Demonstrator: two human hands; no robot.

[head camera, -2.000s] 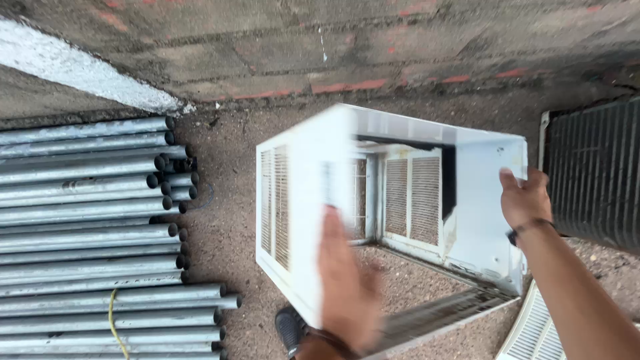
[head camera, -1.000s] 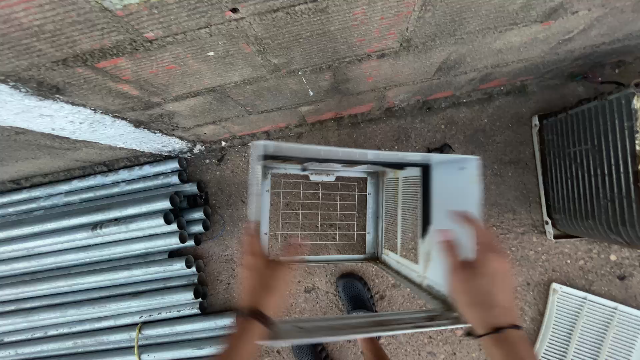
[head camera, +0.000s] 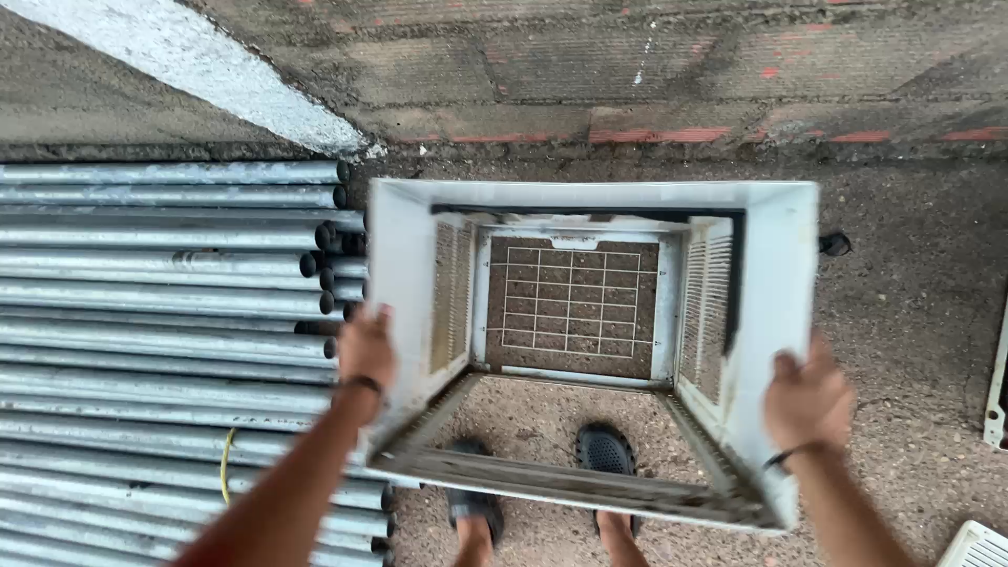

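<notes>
A white metal appliance casing (head camera: 583, 193), open through its middle, is held up between both hands above the ground. Its side walls have louvred vents, and a wire grid (head camera: 571, 299) spans the far opening. Dirt or rust marks its lower frame. My left hand (head camera: 367, 346) grips the left wall's outer edge, fingers partly hidden. On the opposite side, my right hand (head camera: 809, 394) grips the right wall, with the thumb on the inner face. Dark clogs (head camera: 605, 450) on the wearer's feet show through and below the casing.
Stacked galvanized metal pipes (head camera: 157, 299) lie at the left, with a yellow tie (head camera: 226, 465) around some. A brick wall (head camera: 551, 79) runs across the top. A white louvred panel (head camera: 980, 547) lies at the lower right, and part of a finned unit's frame (head camera: 996, 394) shows at the right edge.
The casing has turned from an angled position to face the camera squarely. My left hand, blurred over its left panel two seconds ago, now grips the left edge.
</notes>
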